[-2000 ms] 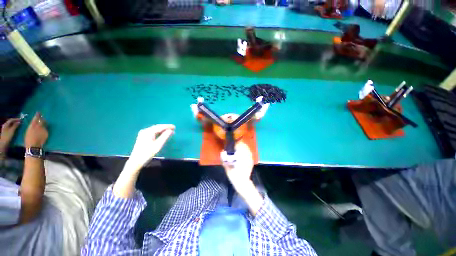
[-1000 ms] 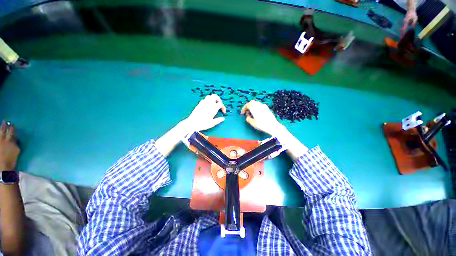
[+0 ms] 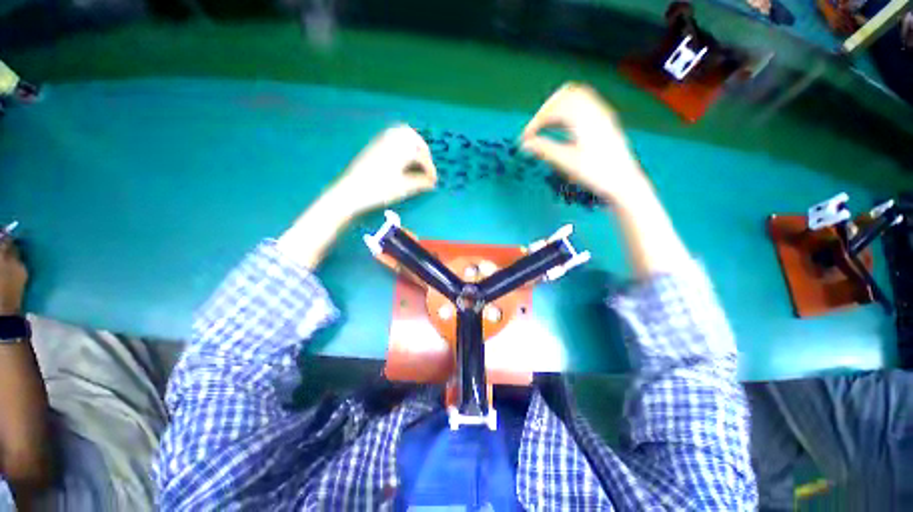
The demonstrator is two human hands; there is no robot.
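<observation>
The three-armed jig (image 3: 469, 292) stands on its orange-red base plate (image 3: 410, 345) in front of me, with a glossy black bar along each arm and white forked tips. My left hand (image 3: 388, 170) is beyond the left arm tip, at the left edge of the scattered small black parts (image 3: 481, 160). My right hand (image 3: 581, 140) is over the dense pile of small black parts (image 3: 573, 190) and hides most of it. Both hands are blurred, with thumb and fingertips curled close together. I cannot tell whether either holds a small part.
Another jig (image 3: 829, 260) on an orange-red plate stands at the right. A further one (image 3: 686, 75) is on the darker green strip (image 3: 230, 55) at the back. A neighbour's hand (image 3: 12, 275) with a dark wristband shows at the left edge.
My right hand has moved outward and away from me, from the scattered parts to over the pile. My left hand has shifted slightly left. The jig looks unturned since one second ago.
</observation>
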